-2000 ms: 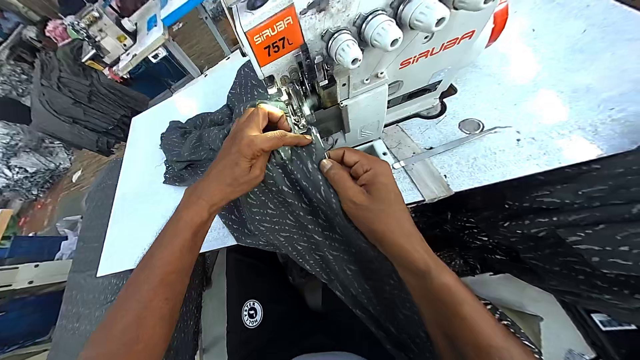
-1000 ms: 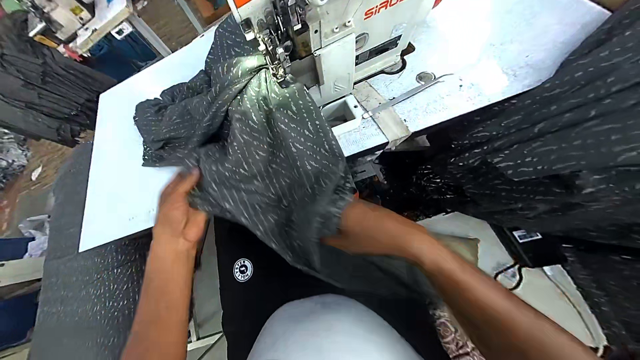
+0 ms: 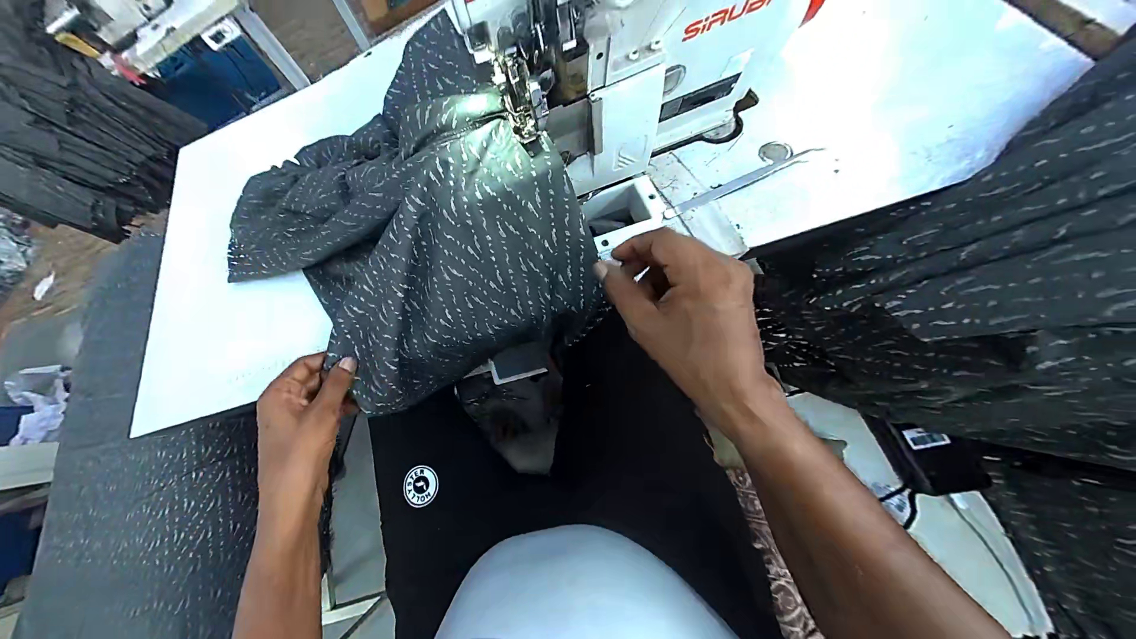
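Observation:
A dark grey fabric piece with white flecks (image 3: 479,257) lies over the front of the white table, its upper part under the presser foot (image 3: 522,106) of a Siruba overlock sewing machine (image 3: 621,106). The machine's lamp lights the cloth there. My left hand (image 3: 306,399) pinches the lower left corner of the fabric between thumb and fingers. At the fabric's right edge is my right hand (image 3: 688,302), thumb and forefinger close together; whether they grip the edge cannot be made out.
Metal tweezers (image 3: 741,185) lie on the table (image 3: 887,115) right of the machine, near a round metal disc (image 3: 775,152). An open compartment (image 3: 621,209) sits below the machine. More flecked fabric hangs at the right (image 3: 1003,266) and lies at the left (image 3: 142,524).
Both hands have left the presser foot area, where they were two seconds ago. The fabric, bunched one second ago, now hangs more spread out, with my left hand at its lower corner.

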